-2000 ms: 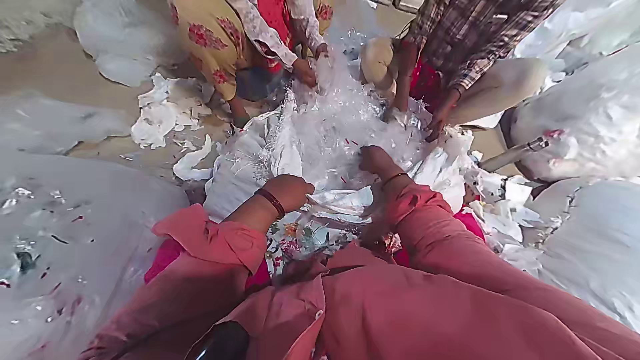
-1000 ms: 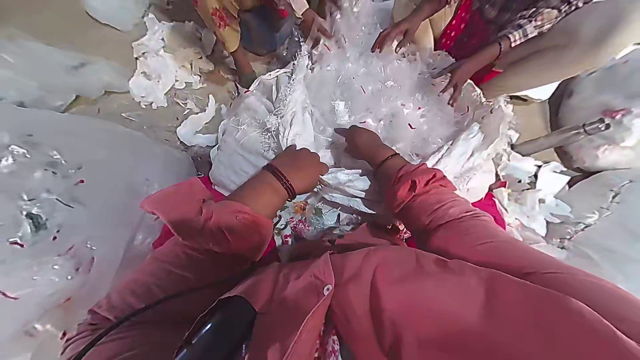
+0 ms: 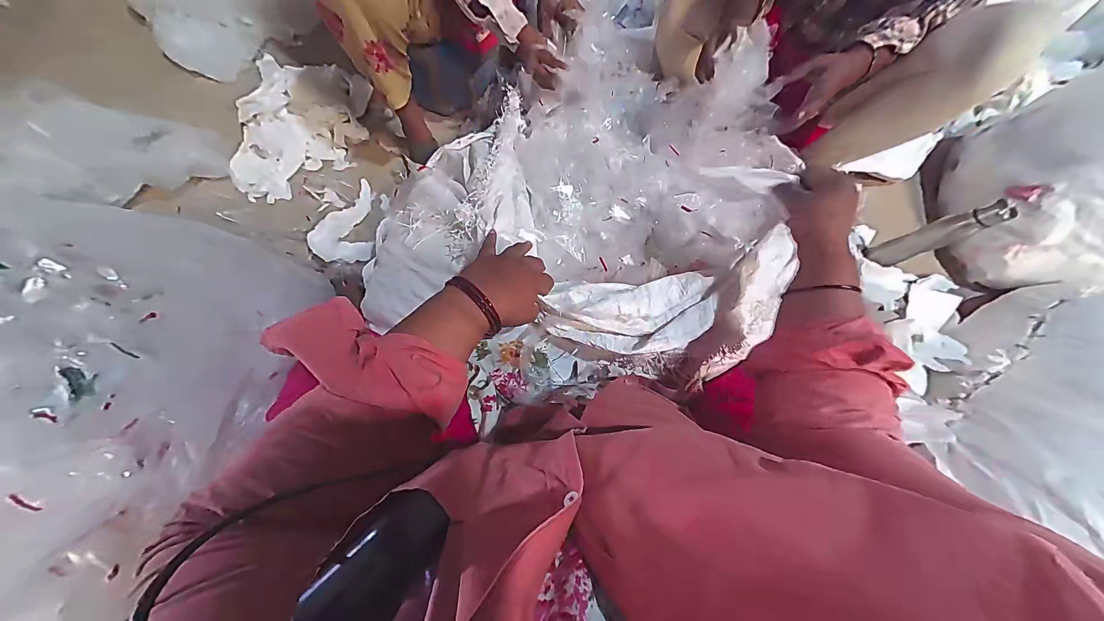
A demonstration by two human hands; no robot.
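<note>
A white woven sack [image 3: 630, 315] lies spread before me under a heap of clear plastic film scraps [image 3: 604, 190] dotted with small red bits. With fingers bent over the sack's near left edge, my left hand [image 3: 509, 289] appears to grip its fabric. My right hand [image 3: 819, 203] is at the sack's right side, blurred, and its fingers are hard to make out; whether it holds the rim cannot be told.
Two people crouch across the heap, one's hand [image 3: 541, 59] at its far left, another's hand [image 3: 832, 79] at its far right. White scraps [image 3: 289, 129] litter the ground. Large filled bags [image 3: 155, 345] flank me. A metal pipe [image 3: 944, 233] juts in at right.
My right hand has moved away from my left, out to the right side of the sack. The sack's near edge now shows between my hands.
</note>
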